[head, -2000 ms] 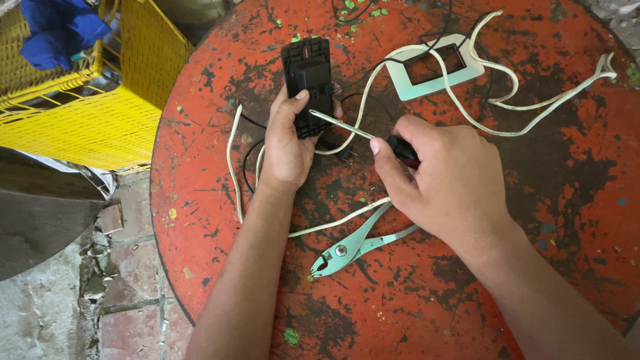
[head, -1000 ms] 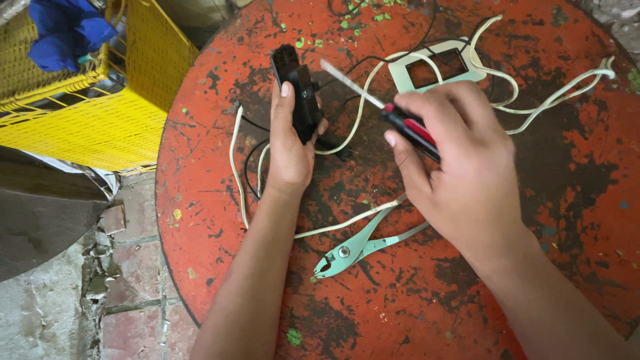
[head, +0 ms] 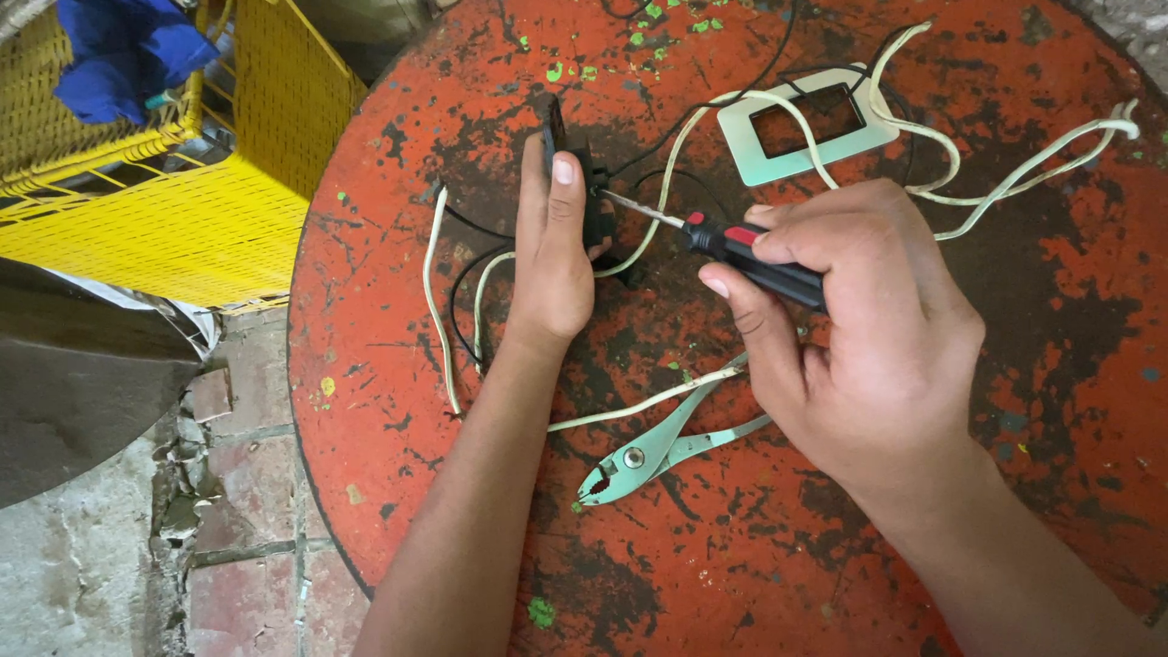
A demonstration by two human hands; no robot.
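My left hand (head: 555,251) holds a black plastic electrical fitting (head: 593,187) on edge, thumb on its near face. In my right hand (head: 858,319) is a screwdriver (head: 762,260) with a black and red handle; its tip meets or nearly meets the side of the fitting. Slip-joint pliers (head: 639,461) lie on the table below and between the hands, partly hidden by my right hand. A pale rectangular cover plate (head: 746,151) with an open window rests behind my right hand. White electrical cable (head: 671,173) winds past the plate and under the hands.
The round red table (head: 365,338) has worn, chipped paint. Thin black wires (head: 461,301) and another piece of white cable (head: 433,292) lie left of my hand. A yellow woven basket (head: 265,119) with a blue cloth (head: 128,55) stands beyond the table's left edge, above a brick floor (head: 246,511).
The black fitting has turned from face-up to edge-on in my left hand. The screwdriver tip, held away from it one second ago, is now at its side.
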